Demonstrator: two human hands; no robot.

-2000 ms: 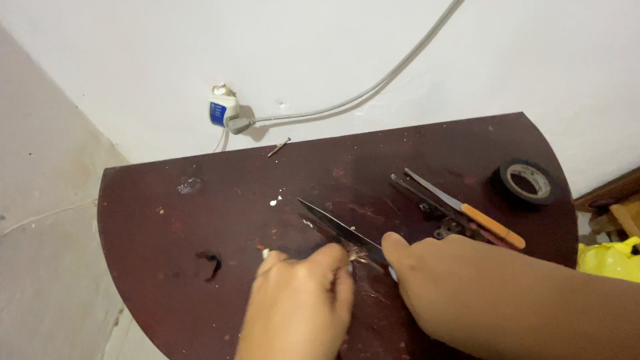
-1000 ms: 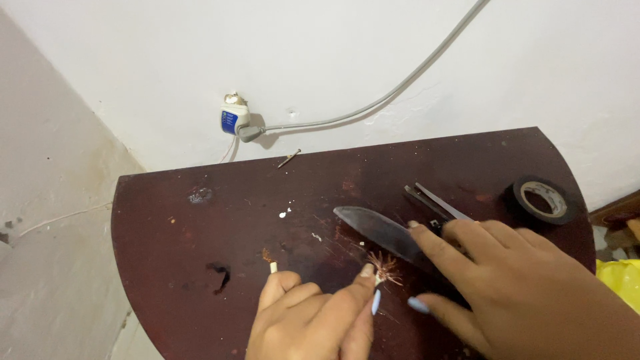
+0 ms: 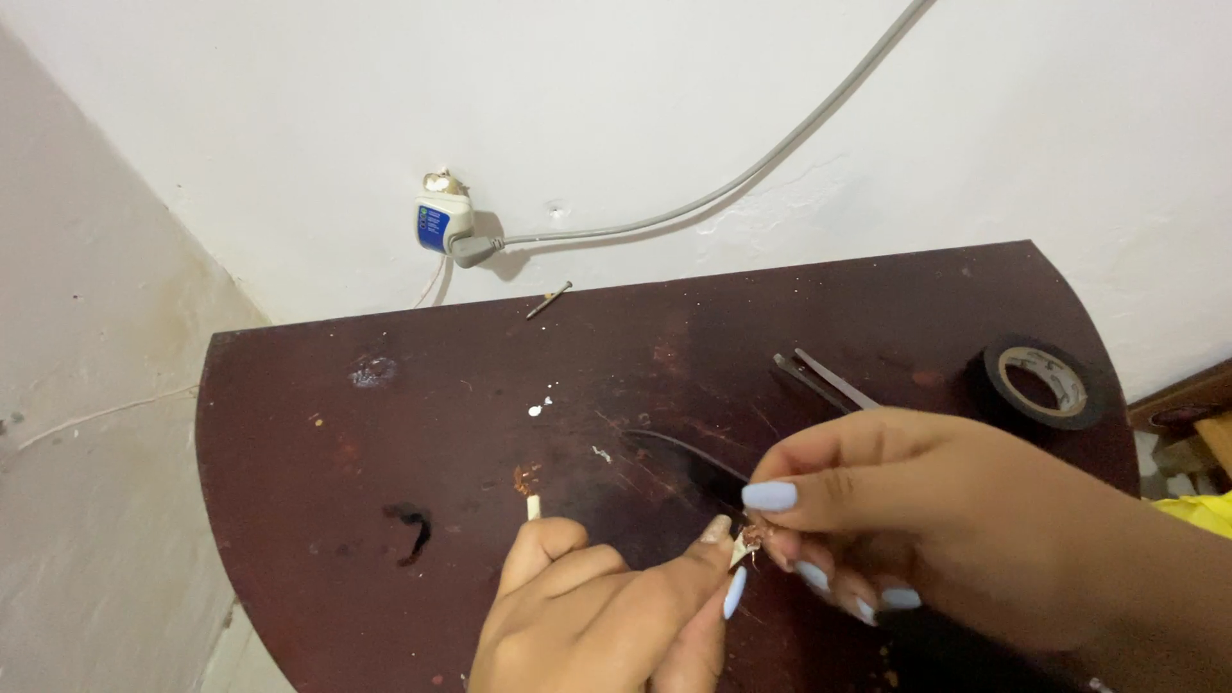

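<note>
My left hand (image 3: 611,611) pinches a white insulated wire (image 3: 739,551) between thumb and forefinger. Bare copper strands (image 3: 754,535) stick out of its end. A second white wire end (image 3: 533,506), also with frayed copper strands (image 3: 525,478), pokes up beyond the curled fingers of the same hand. My right hand (image 3: 885,520) has its thumb and fingers at the copper strands of the first wire and touches them. Under the right hand lies a dark knife blade (image 3: 688,448), mostly hidden; its handle is not visible.
On the dark wooden table (image 3: 462,356) lie a roll of black electrical tape (image 3: 1039,385), a pointed metal tool (image 3: 835,377), a screw or nail (image 3: 550,300) and a curled black scrap (image 3: 419,531). A grey cable (image 3: 674,214) runs from a plug adapter (image 3: 443,219) on the wall.
Two seconds ago my right hand held the knife; now the knife lies on the table and that hand is at the wire's copper strands. The strands were fanned out a second ago and are now bunched.
</note>
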